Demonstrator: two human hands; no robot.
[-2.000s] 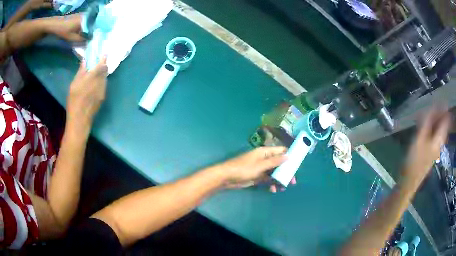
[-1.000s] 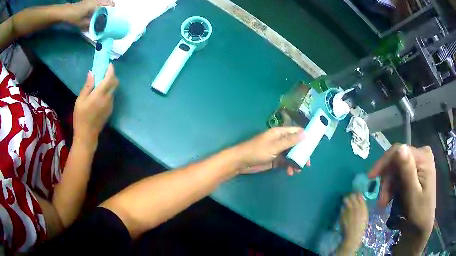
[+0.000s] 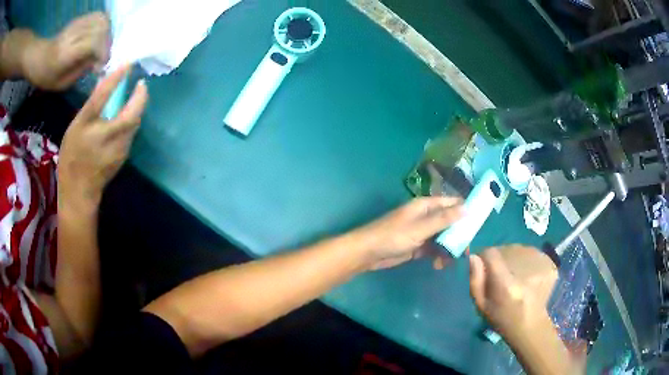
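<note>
A mint handheld fan (image 3: 473,214) has its head under the white ram pad (image 3: 521,167) of the bench press (image 3: 579,150); the pad touches the head. My left hand (image 3: 414,233) holds the lower end of the fan's handle. My right hand (image 3: 517,286) is closed around the grip of the metal press lever (image 3: 587,222), which is pulled low toward me. The fan's head hides most of the fixture beneath it.
A second fan (image 3: 264,77) lies on the green bench (image 3: 345,132). At left a neighbour's hands (image 3: 99,135) hold a mint part beside white bags (image 3: 165,33). A crumpled white cloth (image 3: 537,205) lies beside the press. A clear plastic bag (image 3: 579,293) is at right.
My right hand has come down and inward with the lever. My left hand still holds the fan at the press. A mint part and another hand seen at right are no longer clearly visible.
</note>
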